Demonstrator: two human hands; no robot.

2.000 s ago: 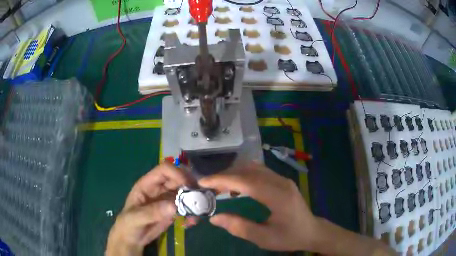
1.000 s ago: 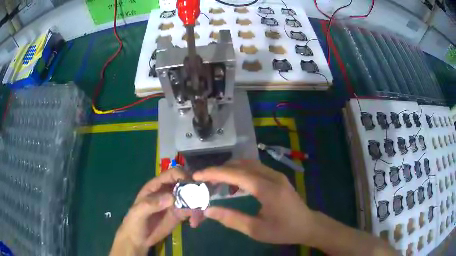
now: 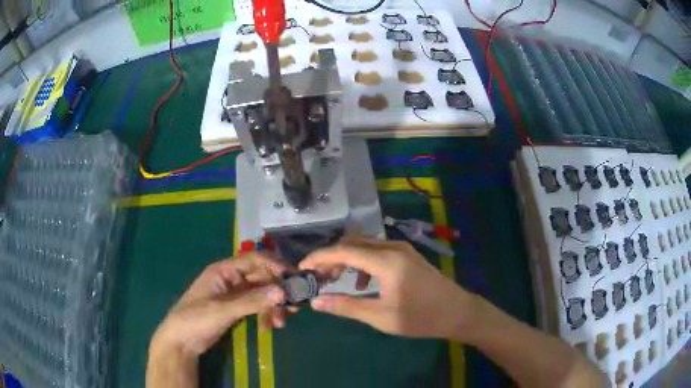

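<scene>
A small dark round component (image 3: 300,286) with a silver face is held between both hands, just in front of the fixture. My left hand (image 3: 227,292) pinches its left side with thumb and fingers. My right hand (image 3: 394,284) holds its right side between thumb and index finger. The toggle-clamp test fixture (image 3: 307,211) stands behind the hands. Its red clamp handle (image 3: 270,19) is upright. The dark nest (image 3: 307,244) at the fixture's front is partly hidden by my right hand.
Foam trays with dark parts stand behind (image 3: 432,117) and at the right (image 3: 530,174). Clear blister trays (image 3: 68,250) are at the left, another (image 3: 591,95) at rear right. Clip leads (image 3: 423,233) lie right of the fixture. A red wire (image 3: 163,102) runs at rear left.
The component has tilted in the fingers; its face looks darker than the bright white before. Both hands still hold it. The whole view has shifted slightly.
</scene>
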